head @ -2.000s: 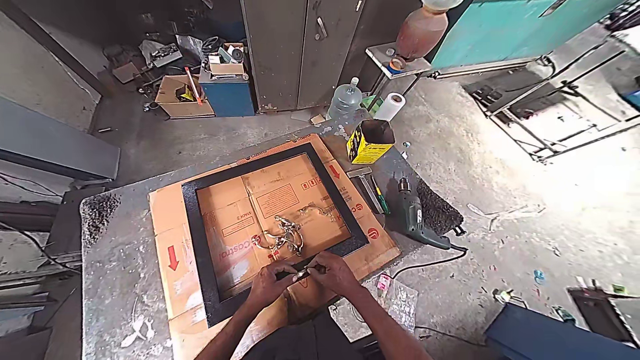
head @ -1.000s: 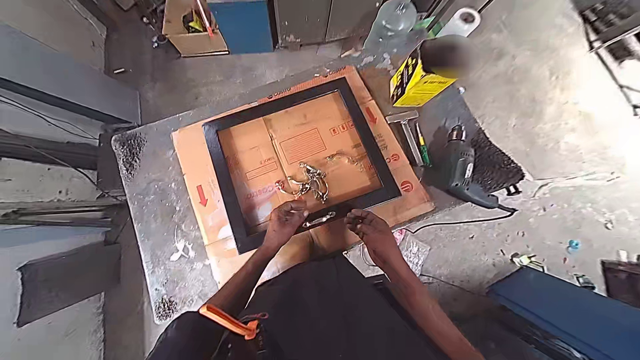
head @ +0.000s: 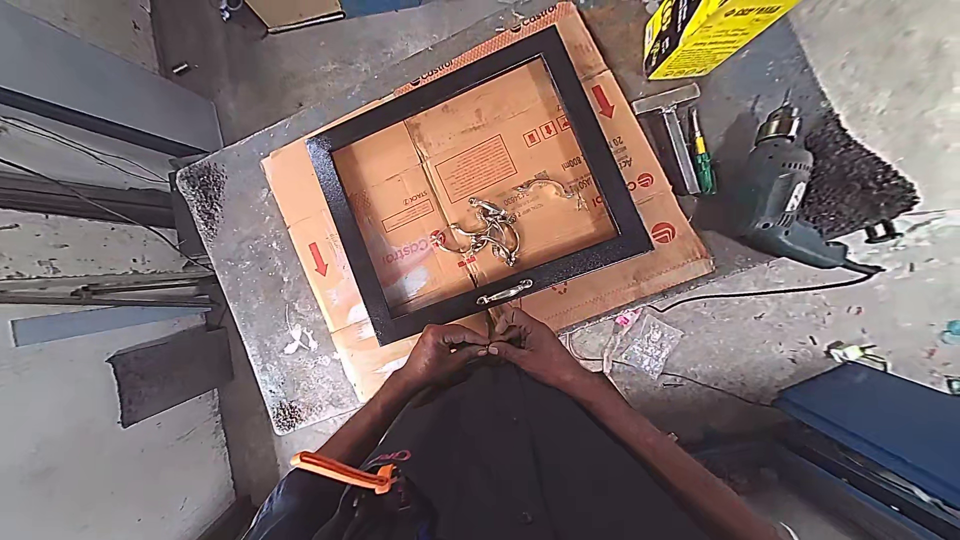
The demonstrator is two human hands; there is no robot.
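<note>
My left hand (head: 442,351) and my right hand (head: 529,346) meet fingertip to fingertip in front of my dark shirt, just below the near rail of a black frame (head: 349,232). Their fingers are pinched; whether something small is between them cannot be made out. A shiny metal pull handle (head: 505,292) lies on that near rail. Inside the frame, several more curved metal handles (head: 491,232) sit in a pile on printed cardboard (head: 480,150), with a clear plastic bag (head: 551,187) beside them. The frame rests flat on the cardboard.
Right of the cardboard are a hammer (head: 679,142), a green-handled screwdriver (head: 703,154) and a corded power drill (head: 784,180). A yellow box (head: 709,37) stands at the back right. Another clear bag (head: 651,345) lies near the table's front edge. A blue case (head: 874,420) is at the lower right.
My hands were over the near rail, holding or touching a handle, then moved apart with the handle on the rail. Now they are together closer to my body. The view has moved closer over the frame.
</note>
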